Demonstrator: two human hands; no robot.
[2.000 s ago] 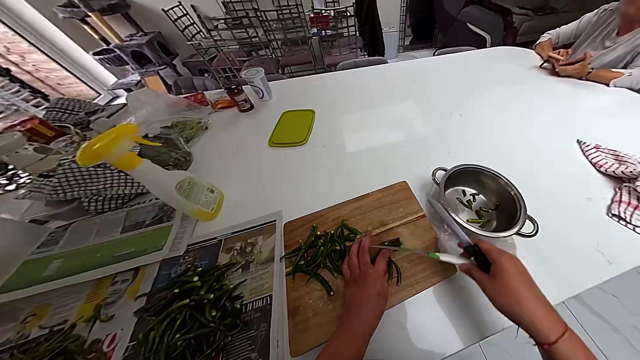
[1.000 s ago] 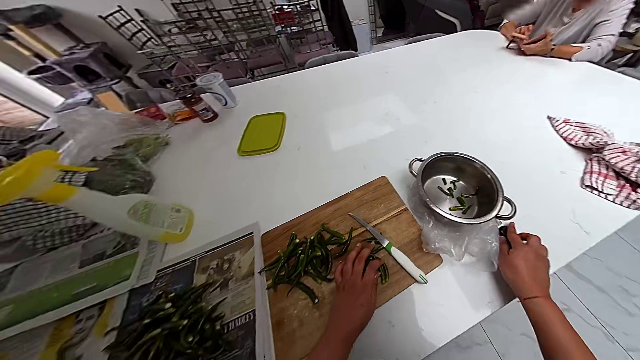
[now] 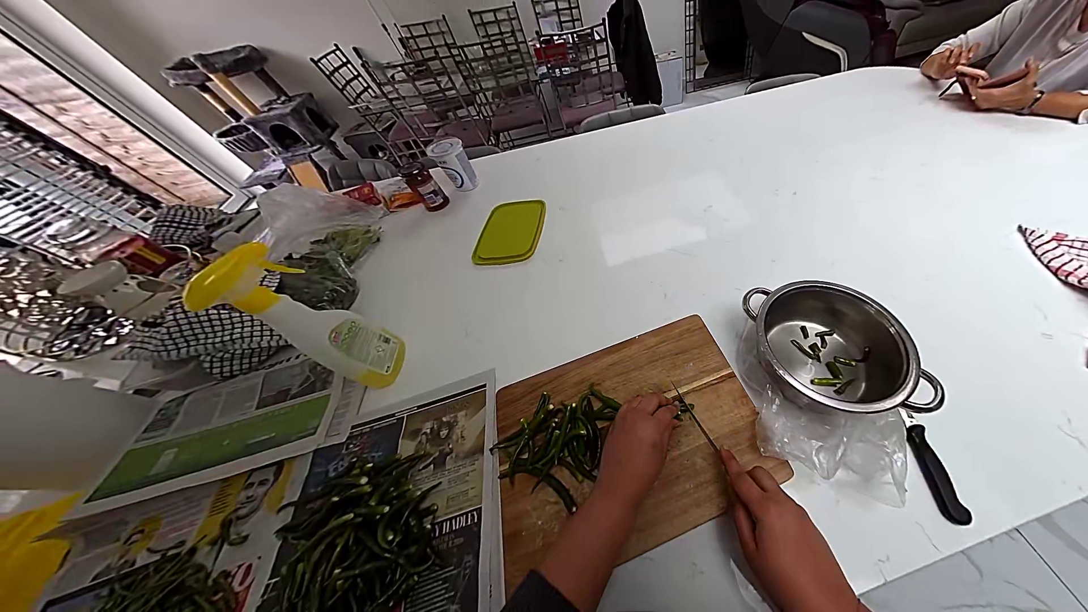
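My right hand (image 3: 769,527) grips a small knife (image 3: 699,421), its blade slanting over the wooden cutting board (image 3: 654,361). Beside the blade tip, my left hand (image 3: 636,438) holds green chillies (image 3: 682,410) against the board; how many is hidden by the fingers. A loose pile of green chillies (image 3: 557,438) lies left of that hand. Right of the board, a steel pot (image 3: 837,344) with two handles has cut green pieces (image 3: 823,359) inside. A black-handled knife (image 3: 937,476) lies on the table, its blade mostly hidden by the pot and a clear plastic bag (image 3: 837,438).
More chillies (image 3: 361,527) are heaped on newspaper (image 3: 459,450) at the left. Beyond stand a spray bottle (image 3: 327,336), a green lid (image 3: 510,232), a jar (image 3: 425,189) and a white container (image 3: 453,164). A red-striped cloth (image 3: 1058,255) and another person's hands (image 3: 990,85) are at the right.
The black-handled knife was at my right hand and now lies beside the pot. The green-and-white-handled knife that lay on the board is gone from there; my right hand now holds a knife over the board.
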